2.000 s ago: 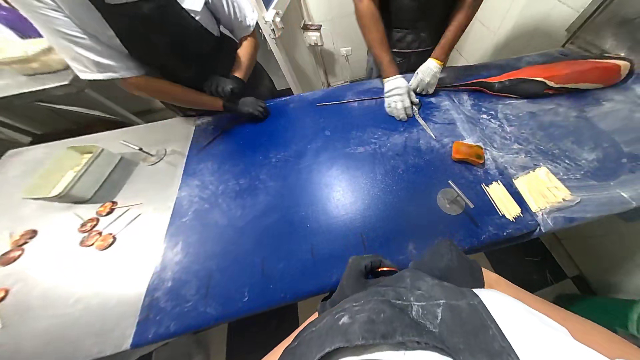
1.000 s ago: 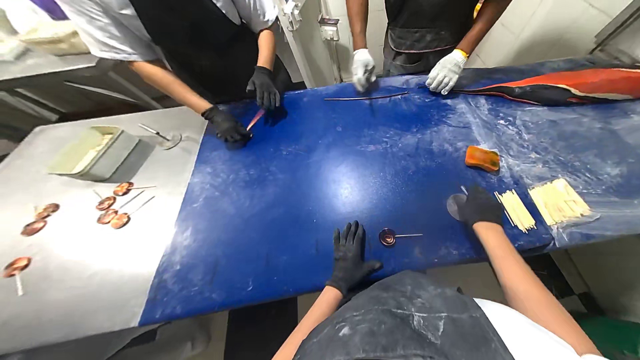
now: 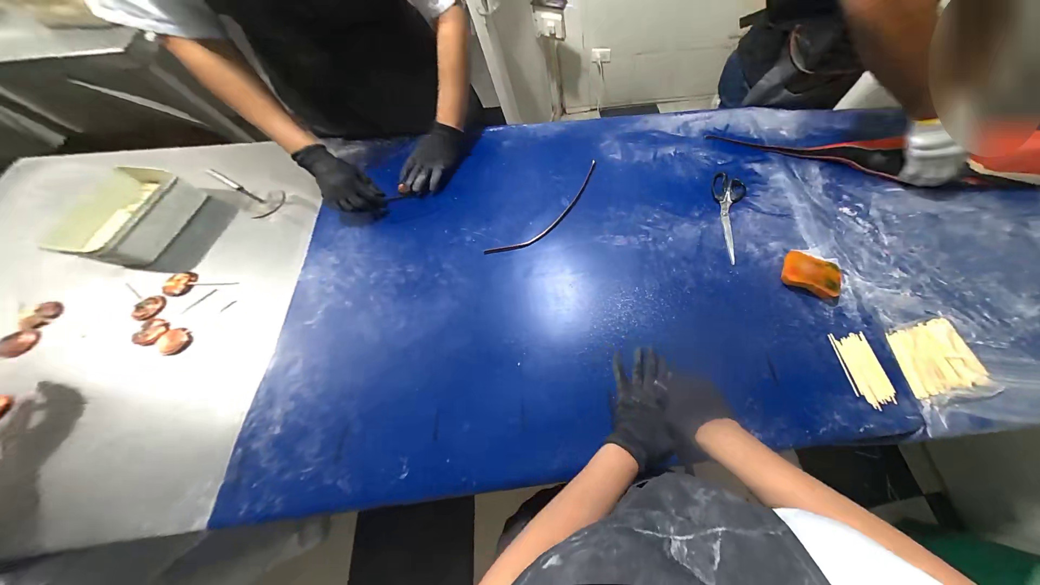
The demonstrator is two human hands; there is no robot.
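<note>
My left hand (image 3: 642, 410), in a black glove, lies palm down near the front edge of the blue table (image 3: 422, 357), fingers a little apart. Close beside it on the right is my right hand (image 3: 697, 402), also black-gloved and badly blurred; what it holds, if anything, is unclear. Beyond them a thin dark strand (image 3: 554, 222) lies curved on the blue surface. Scissors (image 3: 728, 213) with black handles rest to its right. Nearer to me are an orange block (image 3: 812, 274), a row of pale sticks (image 3: 864, 370) and a larger bundle of pale sticks (image 3: 938, 357).
Across the table a co-worker's black-gloved hands (image 3: 390, 180) work on a small piece. At the far right a co-worker's white-gloved hand (image 3: 934, 156) touches a long red-and-black mass (image 3: 861, 152). Round lollipops (image 3: 149, 307), a scraper (image 3: 244, 191) and a bin (image 3: 154, 215) stand left.
My right hand has come left from beside the sticks to my left hand. The lollipop and clear disc are out of sight. The strand, straight earlier, now lies curved. The white-gloved co-worker has moved right.
</note>
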